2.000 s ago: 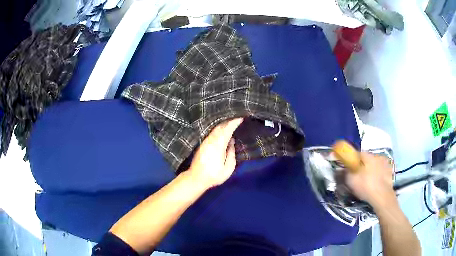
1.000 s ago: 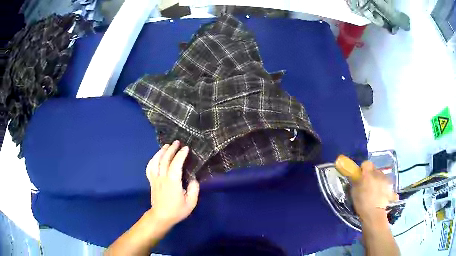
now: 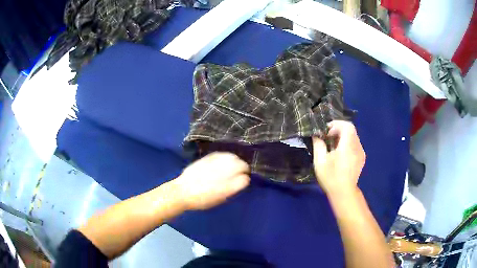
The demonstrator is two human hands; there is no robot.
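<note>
The brown plaid garment piece [image 3: 272, 104] lies on the navy pressing cover [image 3: 293, 225], its open edge towards me, with dark lining [image 3: 235, 149] and a small white patch showing inside. My right hand [image 3: 342, 154] grips the garment's edge at the right of the opening between thumb and fingers. My left hand [image 3: 217, 180] is at the left of the opening with its fingers curled, slightly blurred; whether it pinches cloth cannot be told. The iron's tan handle [image 3: 416, 246] shows at the lower right; the rest of the iron is hard to make out.
The padded navy arm [image 3: 136, 94] is at the left. A heap of plaid pieces [image 3: 112, 21] lies at the upper left. White bars [image 3: 219, 29] cross the back. A grey-green rag [image 3: 449, 84] hangs by the back rail, near red pipes [image 3: 413, 42].
My right hand has let go of the iron and taken hold of the garment's right edge. My left hand has moved to the opening. The garment's shape has shifted, and the view has turned.
</note>
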